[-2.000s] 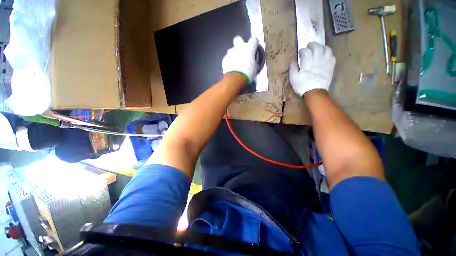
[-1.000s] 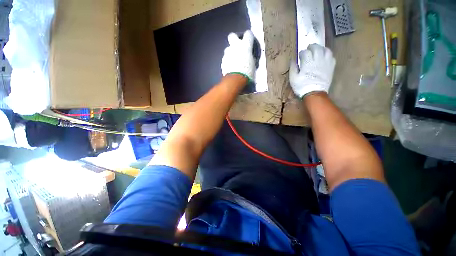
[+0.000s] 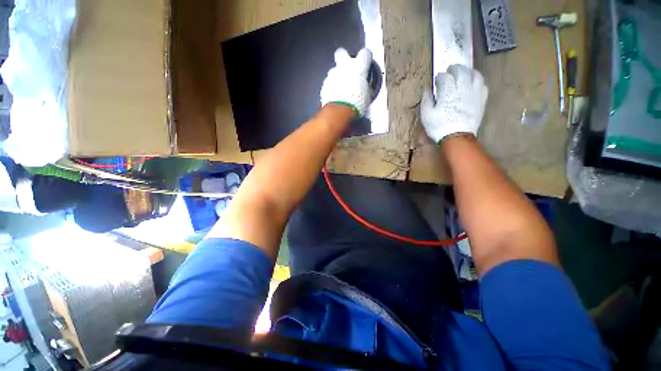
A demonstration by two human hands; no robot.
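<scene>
A flat black metal sheet (image 3: 290,83) lies on the cardboard-covered bench, with a bright silver band (image 3: 372,29) along its right side. My left hand (image 3: 346,81), in a white knit glove with a green cuff edge, holds a small round dark air sander (image 3: 375,78) against the sheet by the band. The palm hides most of the tool. A red hose (image 3: 362,221) curves below that arm across my lap. My gloved right hand (image 3: 455,103) rests palm down on the lower end of a silver-white strip (image 3: 451,32), thumb apart, gripping nothing.
A large cardboard box (image 3: 119,80) and crumpled plastic wrap (image 3: 40,87) stand left. Right of the strip lie a perforated metal plate (image 3: 497,25), a hammer (image 3: 559,61) and a yellow-dark handled tool (image 3: 572,72). A wrapped panel (image 3: 638,87) is far right. A blue bin (image 3: 203,199) is below.
My left hand and the sander have shifted slightly over the silver band's left side. My right hand stays on the strip. The view has shifted slightly.
</scene>
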